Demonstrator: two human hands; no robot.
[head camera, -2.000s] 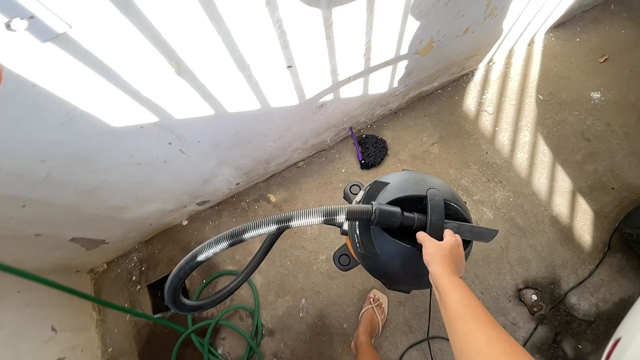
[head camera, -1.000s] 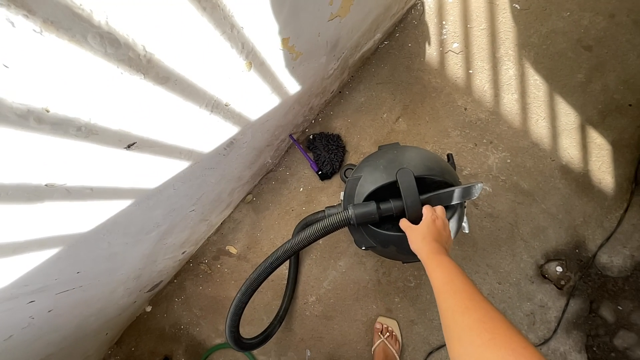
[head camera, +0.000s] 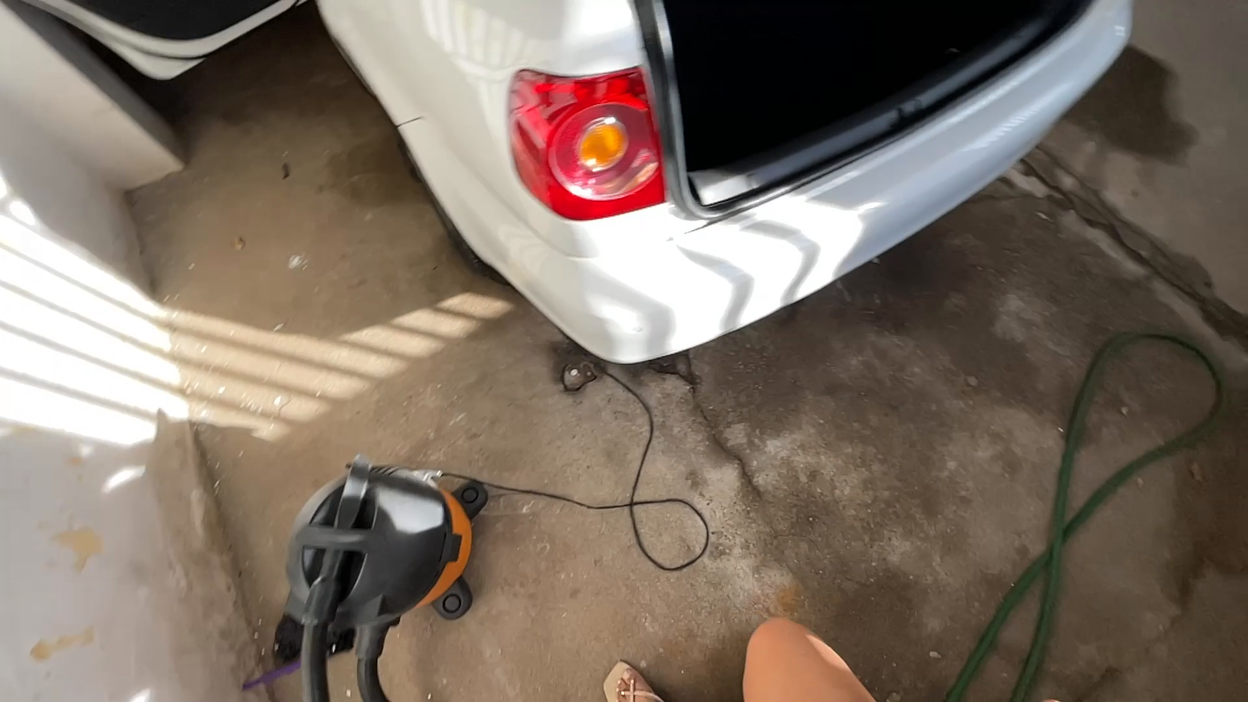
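Note:
Neither of my hands is in view. A black and orange canister vacuum cleaner (head camera: 375, 551) stands on the concrete floor at the lower left, on feet with casters. Its ribbed black hose (head camera: 317, 648) runs off the bottom edge, and its nozzle lies along the top by the handle. From the vacuum a thin black power cord (head camera: 651, 507) loops over the floor and passes under the rear of a white car (head camera: 624, 283). The car's rear opening is dark inside, beside a red tail light (head camera: 589, 144).
A green garden hose (head camera: 1058, 546) curls on the floor at the right. Behind the vacuum, a black brush head with a purple handle (head camera: 273, 673) lies by the white wall (head camera: 88, 546). One knee and a sandalled foot (head camera: 632, 684) show at the bottom.
The view has swung a long way, from the wall to the car. The hand that was at the vacuum's handle and nozzle is out of view.

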